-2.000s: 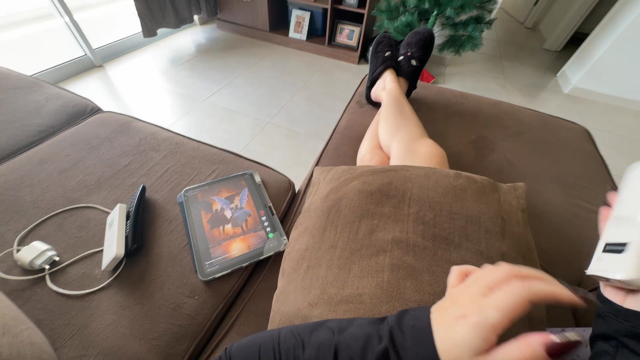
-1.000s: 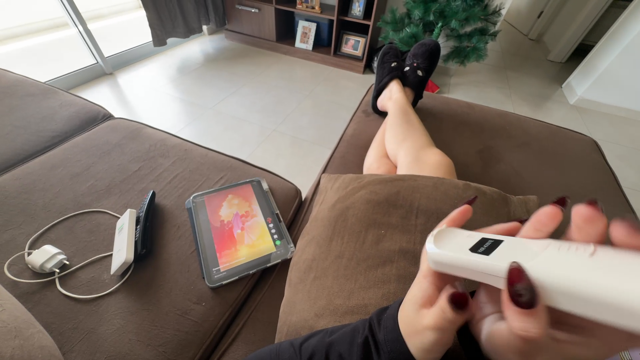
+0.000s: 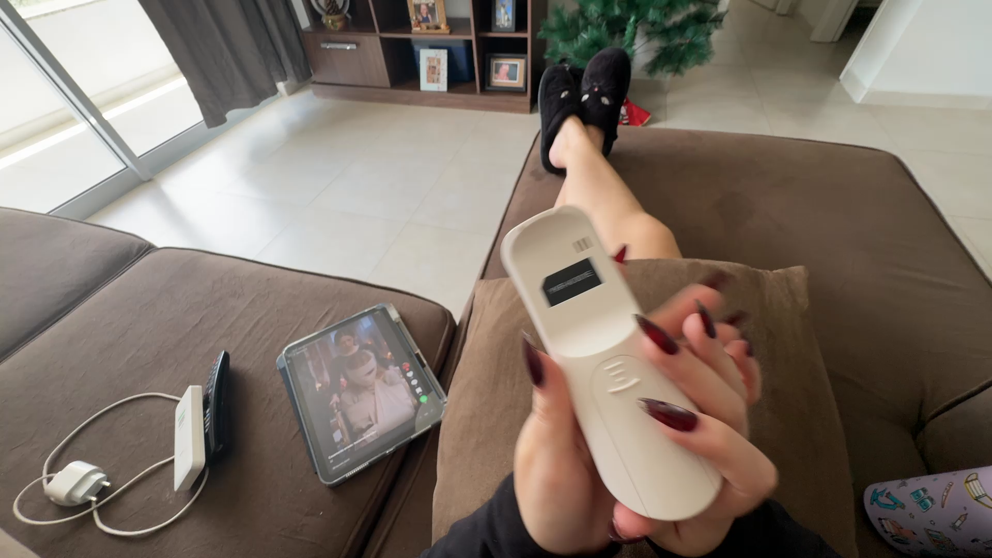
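Both hands hold a white plastic handheld device [image 3: 612, 372], its back facing me, with a ribbed battery cover and a dark label bearing writing. My left hand [image 3: 554, 457] grips its left edge, thumb alongside. Around the right side and lower end curls my right hand [image 3: 721, 411], dark red nails over the casing; some of its fingers are blurred. Under the hands a brown cushion [image 3: 496, 364] rests on my lap. To the left lies a tablet [image 3: 360, 391] in a clear-edged case, its screen lit with a picture.
On the brown sofa [image 3: 256, 302], a white adapter [image 3: 77, 482] with cable lies near a white box-shaped device [image 3: 188, 438] leaning on a black remote control [image 3: 217, 399]. A patterned lilac item [image 3: 934, 508] is at lower right. Beyond are slippered feet [image 3: 585, 101], a shelf unit [image 3: 434, 99] and an artificial tree [image 3: 635, 31].
The white device has turned from lying sideways at the right to upright in front of me, its top end pointing away. Two seconds ago it was at the right edge. The tablet's picture has changed.
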